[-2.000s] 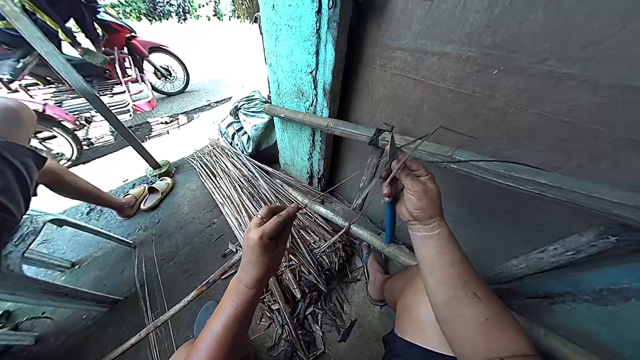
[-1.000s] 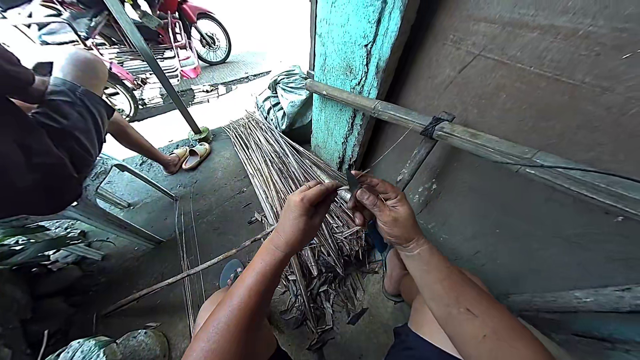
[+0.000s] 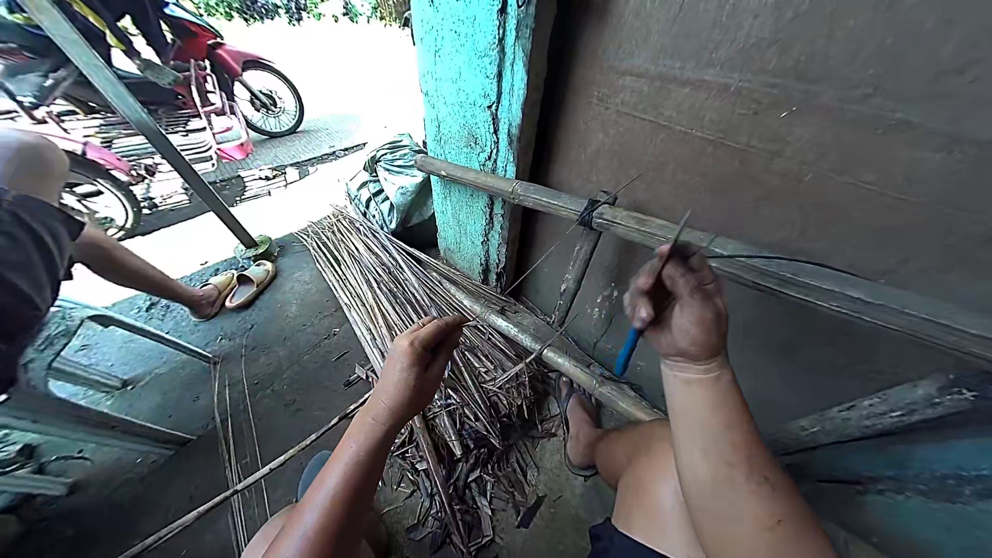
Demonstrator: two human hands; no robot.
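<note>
My right hand point(image 3: 682, 302) is raised at right of centre, closed round a small knife point(image 3: 629, 350) with a blue handle; its thin blade points up above my fingers. My left hand point(image 3: 418, 364) is at the centre, fingertips pinched together at the end of a thin stick or strip point(image 3: 473, 322) that is hard to make out. Beneath and beyond my left hand lies a large bundle of thin dry stalks point(image 3: 372, 271) on the floor. A thick bamboo pole point(image 3: 573, 358) slants across the bundle, between my two hands.
A bamboo rail point(image 3: 542, 196), tied to a post point(image 3: 577, 271), runs along the wall. Dry scraps point(image 3: 473, 488) litter the floor by my sandalled foot point(image 3: 577, 426). A long stick point(image 3: 271, 465) lies at lower left. Another person's leg point(image 3: 139, 267), slippers point(image 3: 249, 284) and a sack point(image 3: 391, 186) are beyond.
My hands, close together one second ago, are now well apart, the right one raised with the knife. The view has swung noticeably.
</note>
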